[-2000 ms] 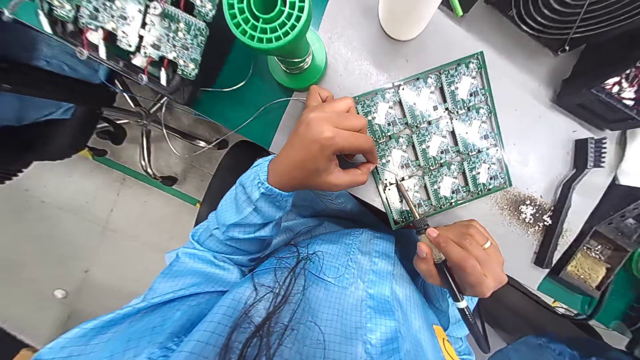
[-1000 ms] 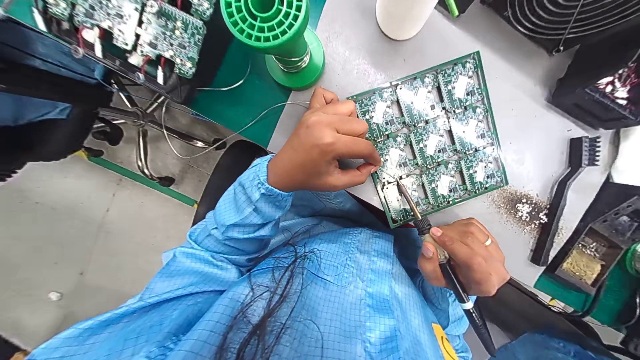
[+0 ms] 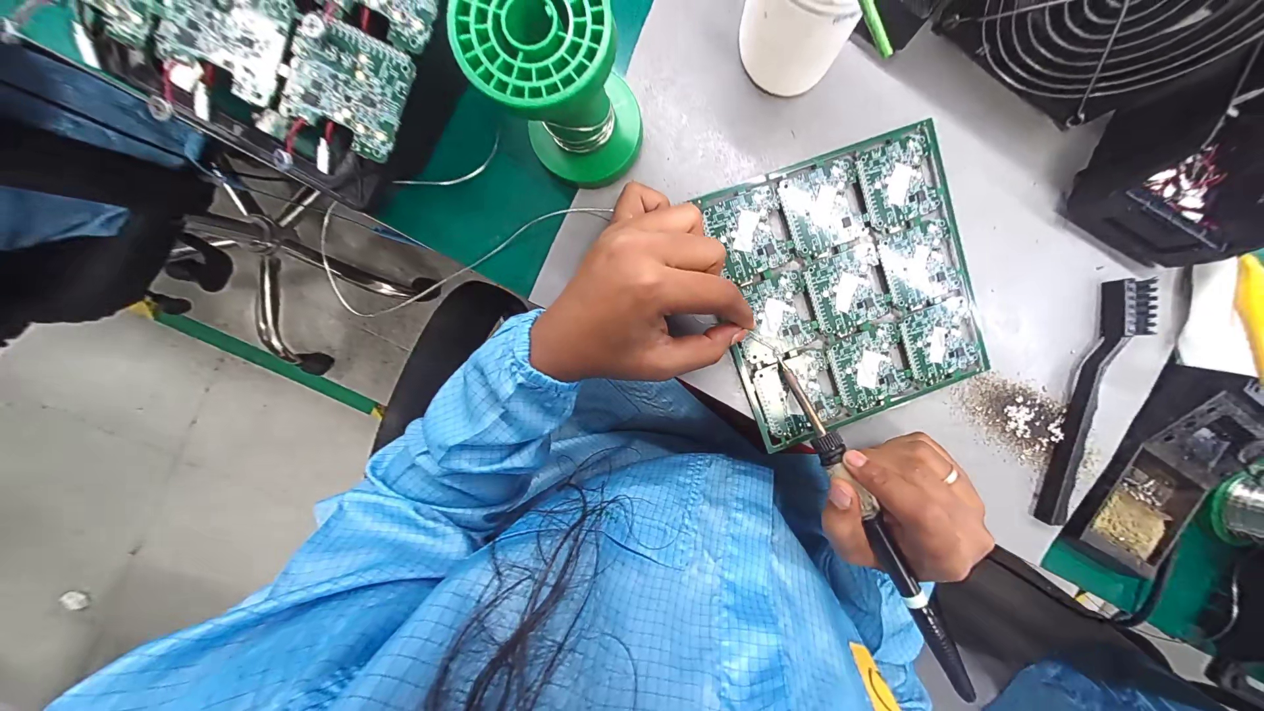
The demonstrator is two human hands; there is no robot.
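My left hand [image 3: 657, 296] pinches the end of a solder wire [image 3: 513, 235] between thumb and forefinger at the left edge of a green circuit board panel [image 3: 846, 286]. The wire loops away to the left. In my right hand [image 3: 913, 509] is a soldering iron [image 3: 897, 563], its tip meeting the lower left part of the panel close to the wire's end. Pale patches lie across the panel's several boards. A green spool [image 3: 583, 128] with wire wound on it stands beyond my left hand.
Right of the panel lie a black brush [image 3: 1076, 415] and scattered debris [image 3: 1022, 420], near a holder with a yellowish sponge [image 3: 1131, 523]. A white container [image 3: 795, 44] and a fan [image 3: 1086, 44] stand at the back. More circuit boards [image 3: 346, 84] sit at upper left.
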